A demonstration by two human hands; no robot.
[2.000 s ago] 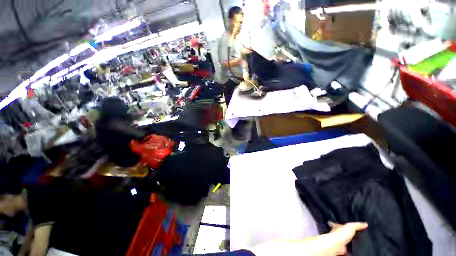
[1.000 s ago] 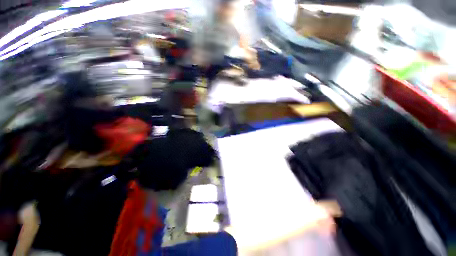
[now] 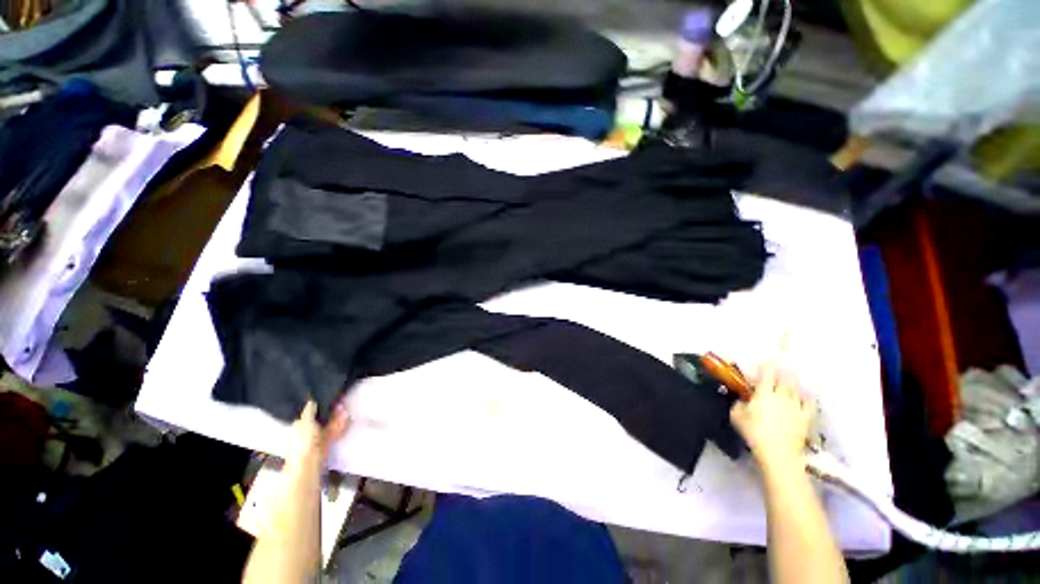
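Note:
Black trousers (image 3: pixel 593 371) lie on the white pressing table (image 3: pixel 502 416), with the waist end at the left and a leg running right. More black trousers (image 3: pixel 456 217) lie layered behind them, with a shinier dark grey patch (image 3: pixel 331 217) at their left. My left hand (image 3: pixel 314 431) is at the near edge of the waist end, fingertips on the cloth; the grip is not clear. My right hand (image 3: pixel 779 416) is on the orange-brown handle of the iron (image 3: pixel 726 374), by the leg end. The hand hides part of the iron.
A white wrapped steam hose (image 3: pixel 912 527) runs from the iron to the right. A long dark padded shape (image 3: pixel 445 55) stands behind the table. A purple-topped bottle (image 3: pixel 693 51) is at the back right. A black pile (image 3: pixel 126 502) lies low at the left. White cards (image 3: pixel 274 502) are below the table edge.
The view has turned right to face the table squarely. The trousers now lie spread across it. Both hands are now in view, the right one at the iron.

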